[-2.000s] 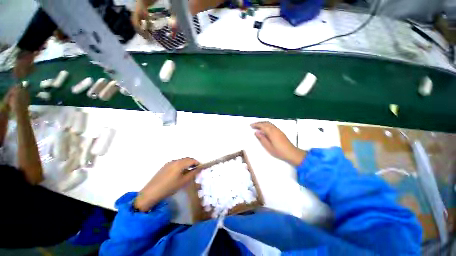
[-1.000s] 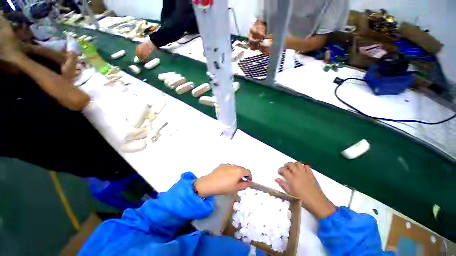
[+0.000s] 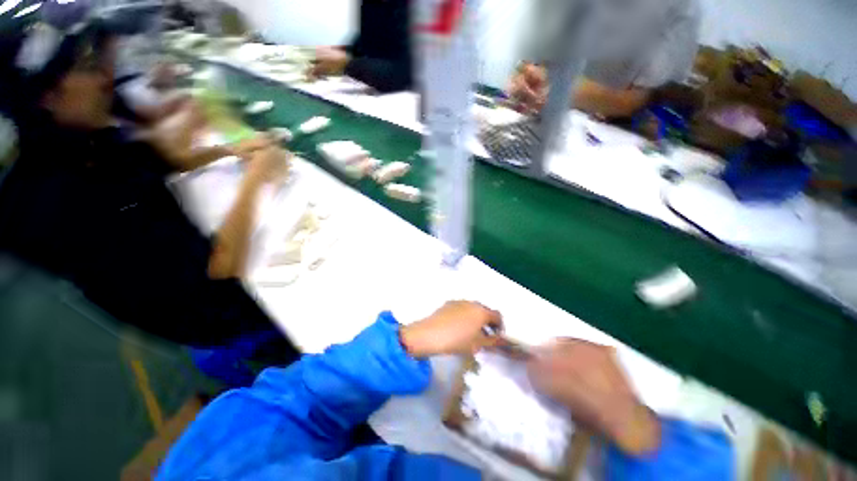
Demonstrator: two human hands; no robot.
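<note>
A shallow brown cardboard box (image 3: pixel 455 413) full of small white pieces (image 3: pixel 512 406) stands on the white bench in front of me. My left hand (image 3: pixel 455 329) is at the box's far left corner, with something small and dark at its fingertips; the blur hides what it is. My right hand (image 3: pixel 587 380) is over the box's far right side, blurred, its fingers pointing toward my left hand. I cannot tell whether it holds a piece. A cream-white housing (image 3: pixel 667 287) lies on the green conveyor belt (image 3: pixel 564 246) beyond my right hand.
A slanted grey-white post (image 3: pixel 448 150) stands at the bench edge. More housings (image 3: pixel 346 157) lie on the belt to its left. A neighbour in black (image 3: pixel 103 216) sits at left by a cream pile (image 3: pixel 299 246). A blue device (image 3: pixel 766 178) is on the opposite bench.
My right hand has moved from beside the box to over its far right part. My left hand stays at the corner. The view has shifted slightly and the neighbour's arms have lowered.
</note>
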